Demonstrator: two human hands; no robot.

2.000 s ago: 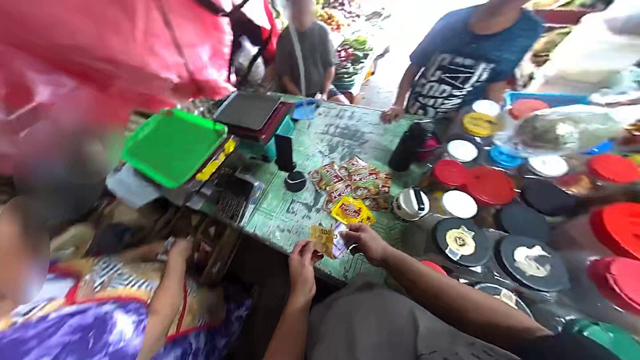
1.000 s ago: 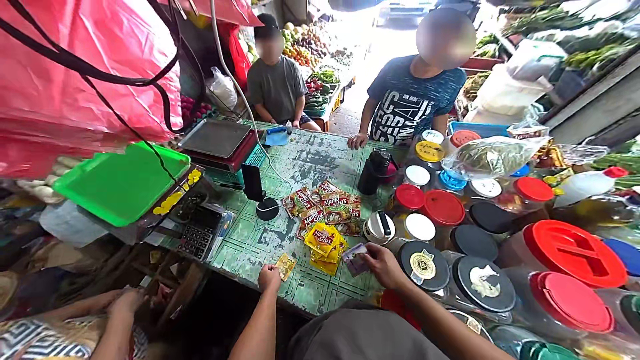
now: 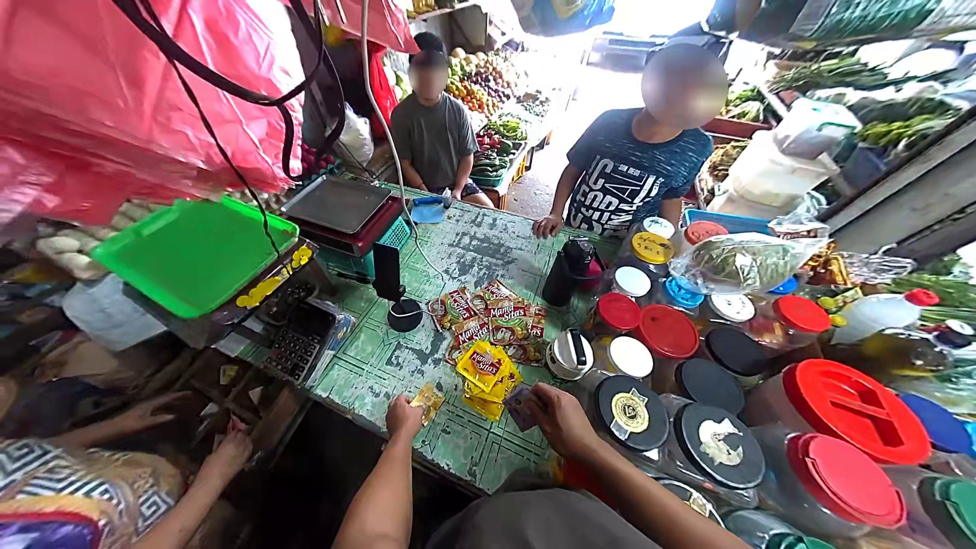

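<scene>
My left hand (image 3: 404,419) is closed on a small yellowish packet (image 3: 428,402) above the counter's near edge. My right hand (image 3: 563,418) grips a purplish-grey packet or folded paper (image 3: 521,407), too small to tell which, just right of the yellow seasoning packets. Those yellow Mama Sita's packets (image 3: 486,367) lie in a small pile between and beyond my hands. Behind them, touching, spreads a heap of red, white and green Mama Sita's packets (image 3: 499,316).
Lidded plastic jars (image 3: 669,331) crowd the right side. A black tumbler (image 3: 568,271), a phone on a stand (image 3: 387,274), a scale (image 3: 339,204), a green tray (image 3: 200,252) and a calculator (image 3: 297,347) surround the counter (image 3: 457,248). Two people face me; another person's hands (image 3: 229,450) are at lower left.
Two seconds ago my hands were close together at the yellow packets; now they are apart, each with its own item. The view has shifted.
</scene>
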